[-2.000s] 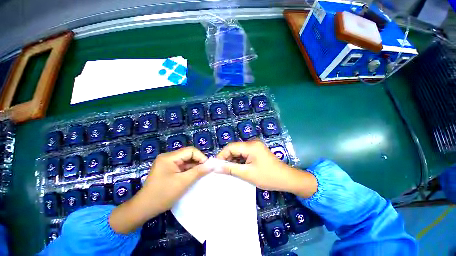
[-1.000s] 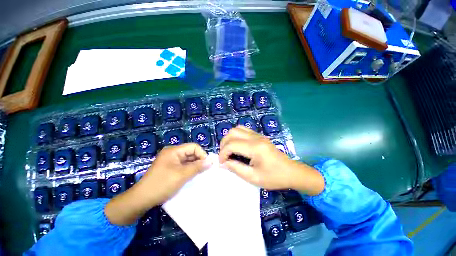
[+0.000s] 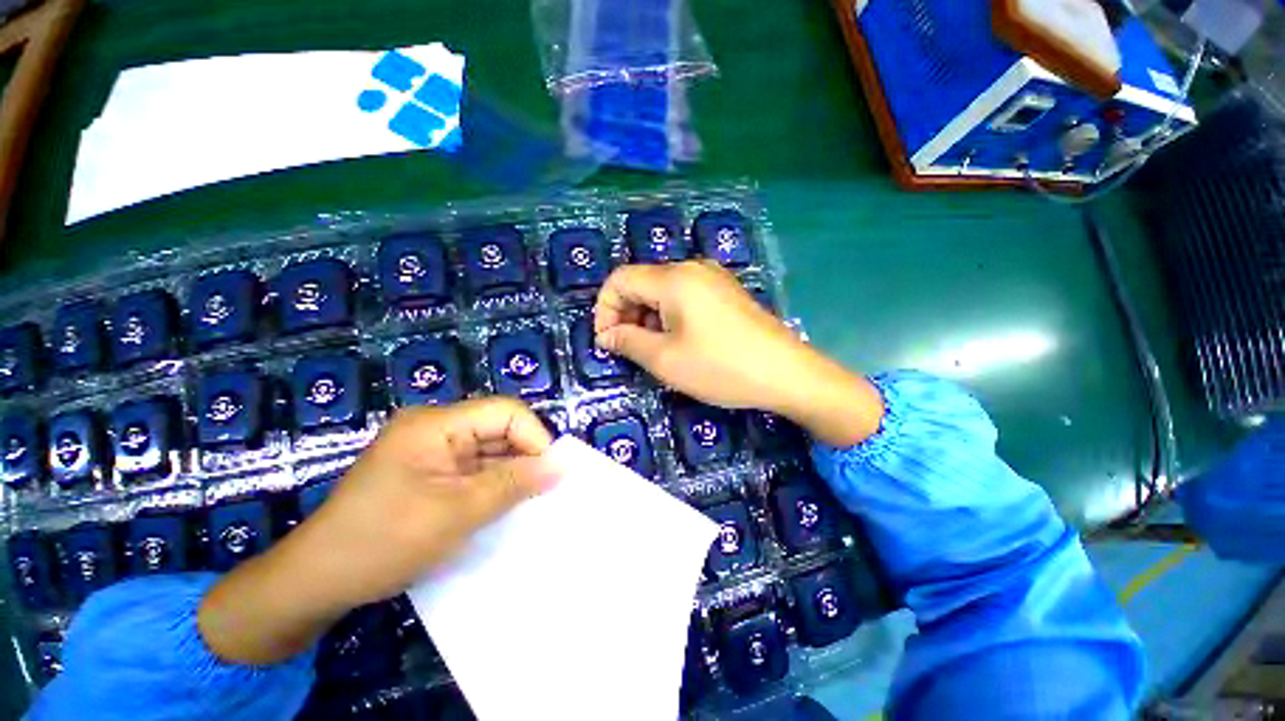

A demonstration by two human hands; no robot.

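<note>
My left hand [image 3: 448, 486] holds the white backing sheets [image 3: 578, 578] by their upper edge, above the lower middle of the tray. My right hand [image 3: 693, 335] is over the second row of dark units, thumb and fingertips pinched together at a unit's edge; whether a tiny piece is between them cannot be told. Dark rounded-square units [image 3: 313, 293] with pale round centre marks sit in rows in the clear blister tray [image 3: 369, 230]. The sheets and both hands hide some of the units.
Behind the tray lie spare white sheets [image 3: 226, 120] with blue film pieces [image 3: 423, 106] and a clear bag with blue contents [image 3: 620, 92]. A wooden frame [image 3: 31, 85] is far left. A blue bench device [image 3: 972, 106], a cable [image 3: 1123, 331] and a dark ridged stack [image 3: 1226, 282] are at right.
My right hand has parted from my left hand and moved up over the second row. My left hand has kept the sheets. The view has shifted, so the bench things appear higher and the tray further left.
</note>
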